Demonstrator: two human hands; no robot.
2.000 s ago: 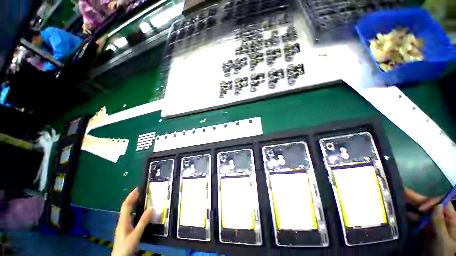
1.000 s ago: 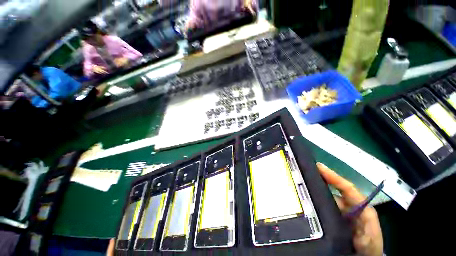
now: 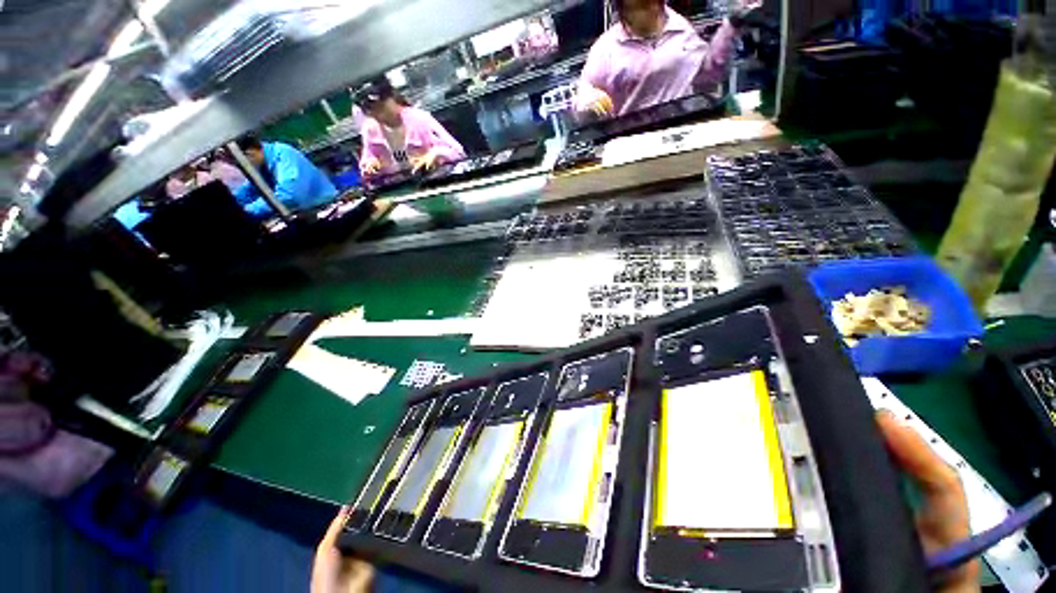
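A long black phone carrier tray is held up and tilted in front of me, its right end nearer. Several open phone housings lie side by side in it, with dark upper ends, white areas and yellow edge strips. My left hand grips the tray's lower left corner and is partly cut off by the bottom edge. My right hand grips the tray's right end and also holds a slim blue-violet tool; its fingers are partly hidden behind the tray.
A white board bears black modules. Blister trays and a blue parts bin stand to its right. Another phone tray and sticker strips lie left. A wrapped post stands right. People in pink and blue sit beyond.
The tray was low over the bench, then was lifted and tilted, its right end rising. The view has swung up, showing more of the line and people. Both hands still hold the tray.
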